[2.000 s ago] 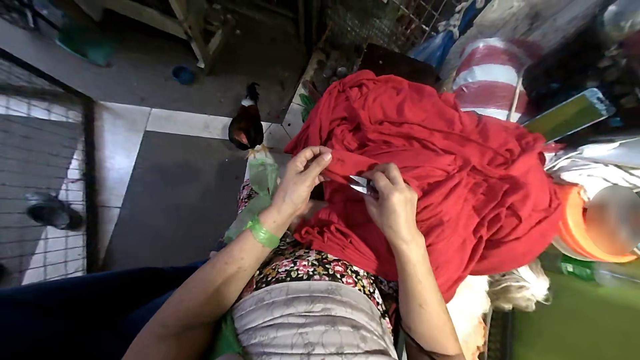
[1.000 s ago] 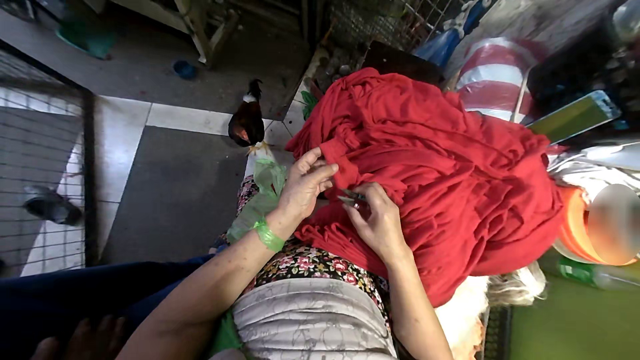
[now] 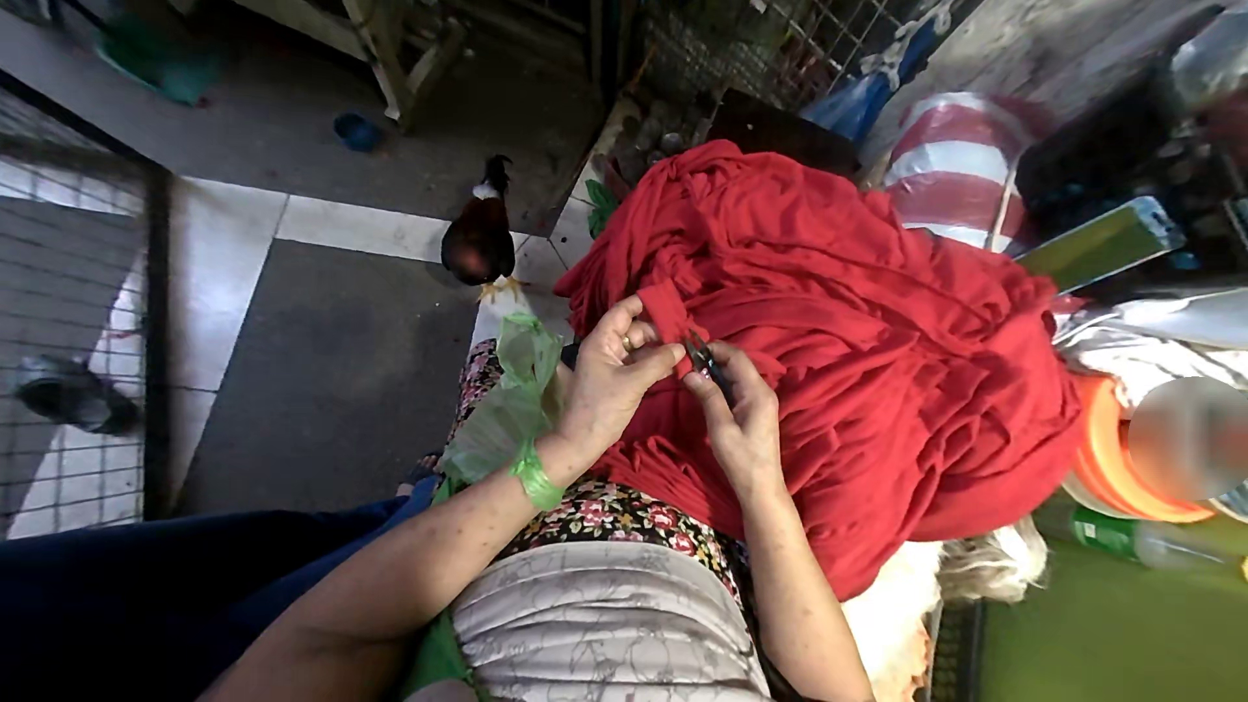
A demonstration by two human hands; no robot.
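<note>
A large heap of red knit fabric [image 3: 858,361] spreads over my lap and to the right. My left hand [image 3: 619,366] pinches a small folded part of the red fabric between thumb and fingers. In my right hand [image 3: 741,409] is a small dark cutting tool, likely thread snips [image 3: 710,369], its tips against the fabric beside my left fingertips. A green plastic bag strip [image 3: 536,475] is tied around my left wrist, and a green plastic bag [image 3: 502,419] hangs beside that forearm.
A rooster [image 3: 480,239] stands on the tiled floor ahead. A wire mesh panel [image 3: 78,341] is at the left. At the right are a phone [image 3: 1107,244], an orange-rimmed bucket [image 3: 1107,458], a plastic bottle [image 3: 1160,546] and a red-and-white wrapped bundle [image 3: 955,175]. Another person's dark-clothed leg [image 3: 175,585] lies lower left.
My hands have come closer together at the fabric, with the tool's tips now touching it. Another person's hand seen at the lower left one second ago is out of view.
</note>
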